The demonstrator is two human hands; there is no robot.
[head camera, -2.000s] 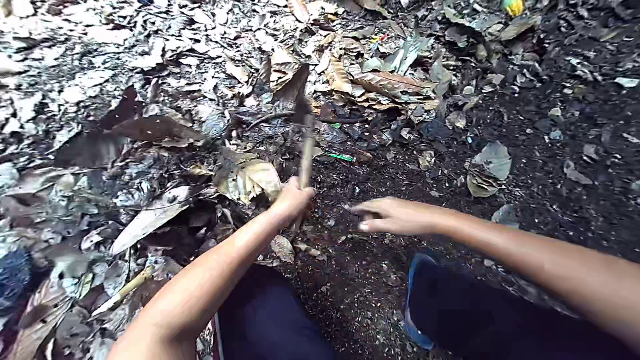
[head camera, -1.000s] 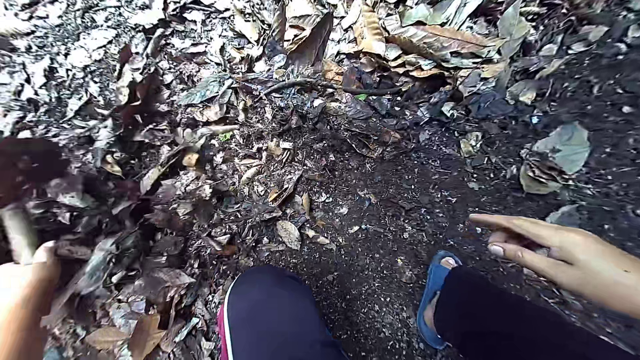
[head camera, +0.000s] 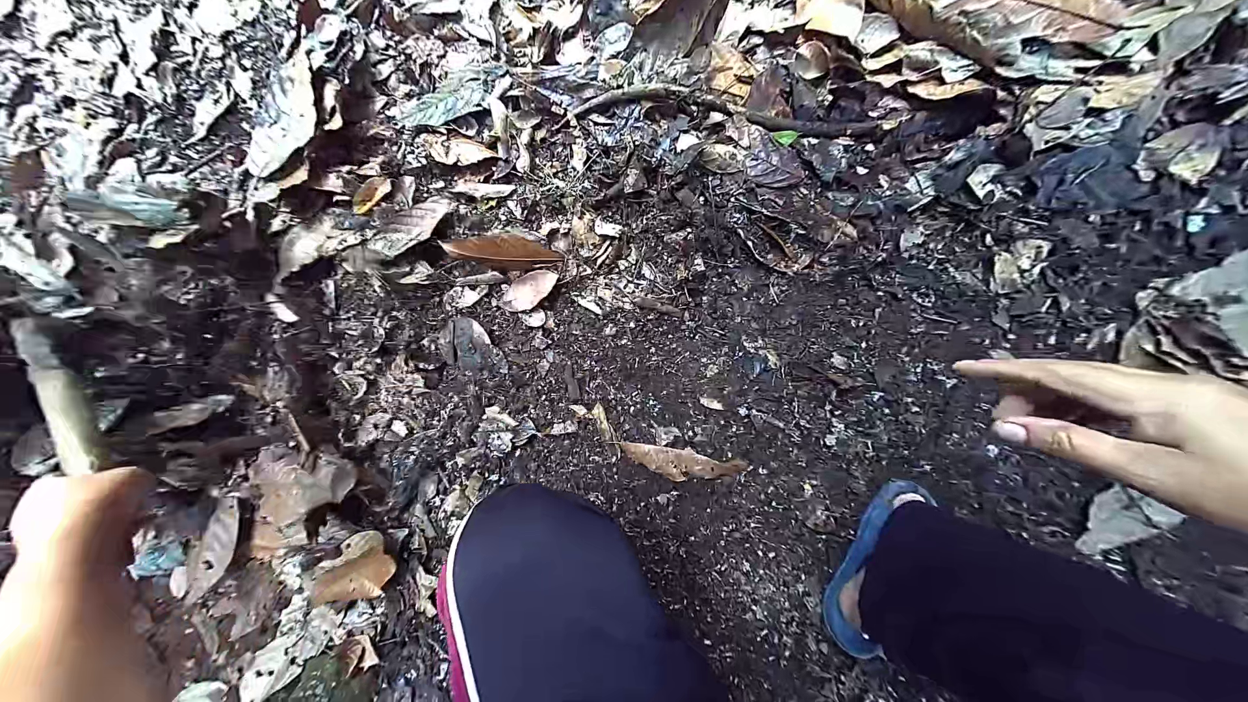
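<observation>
At the lower left edge, my left hand [head camera: 78,517] is closed around the wooden handle [head camera: 60,405] of a tool. The handle slants up and to the left, and the tool's head cannot be made out against the dark, blurred ground. My right hand [head camera: 1111,429] hovers at the right with its fingers apart and nothing in them, above dark soil [head camera: 838,390]. A large grey, curled dry leaf [head camera: 1194,312] lies just beyond that hand.
Dry leaves cover the left and the top, with a thin bent stick [head camera: 682,95] among them. My knee [head camera: 556,585] in dark trousers is at bottom centre. A blue sandal [head camera: 853,585] stands on the soil to its right.
My left hand has moved with the tool from near the middle to the far left. My right hand is now farther right. The view has shifted down.
</observation>
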